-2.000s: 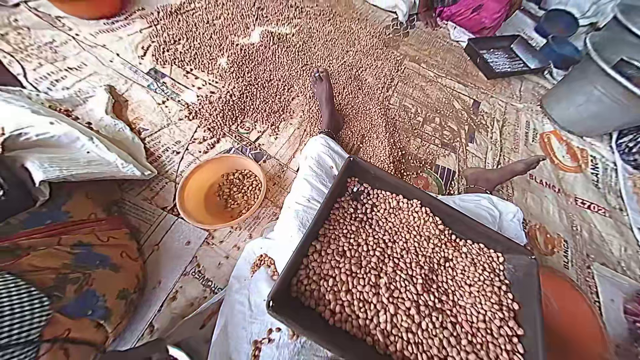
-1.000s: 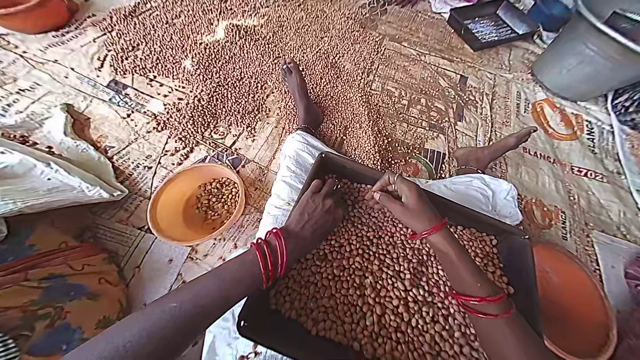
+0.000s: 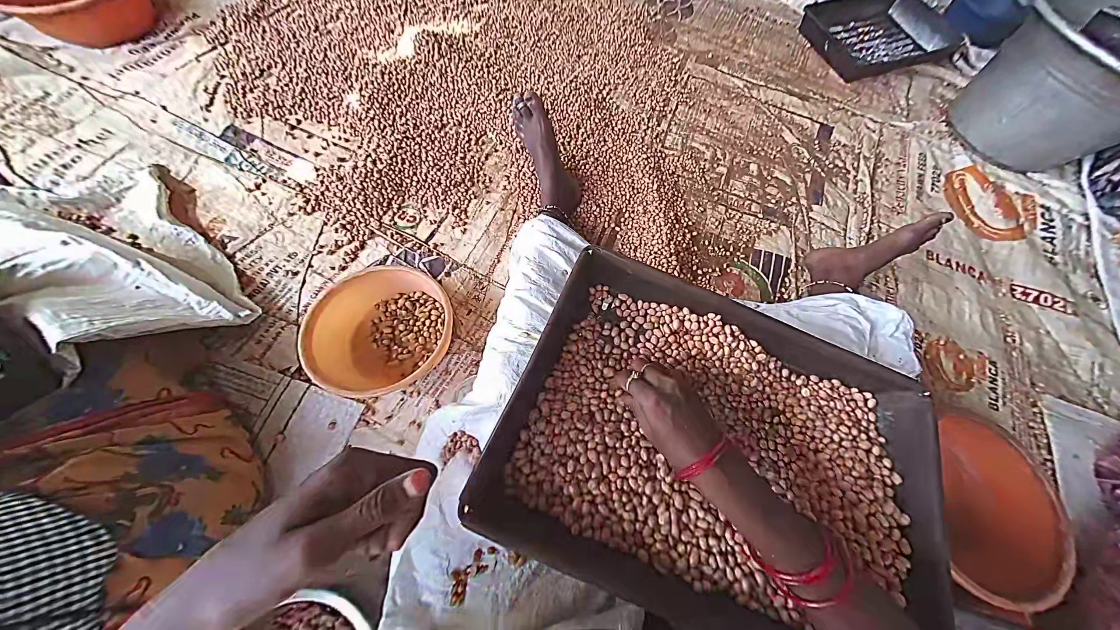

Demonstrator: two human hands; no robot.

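Note:
A dark rectangular tray [image 3: 525,411] full of peanut kernels [image 3: 700,490] rests tilted across my white-clothed legs. My right hand [image 3: 669,407], with a ring and red bangles, reaches into the kernels with its fingers bent down; whether it pinches any is hidden. To the left of the tray my left hand [image 3: 367,507] is in the air over the white cloth, fingers curled and thumb against them; what lies inside is hidden. Beyond it stands an orange bowl [image 3: 337,337] with some darker kernels [image 3: 407,328] in it. A few reddish bits lie on the cloth beside the tray.
A wide spread of kernels [image 3: 455,105] covers the printed sheet around my foot. An orange basin [image 3: 997,507] is right of the tray, a grey bucket [image 3: 1032,96] and black tray [image 3: 875,39] upper right. A white sack [image 3: 96,262] and patterned cloth [image 3: 175,464] are at left.
Both hands were at the tray's far end one second ago. My left hand has moved left, out of the tray; my right hand remains among the kernels.

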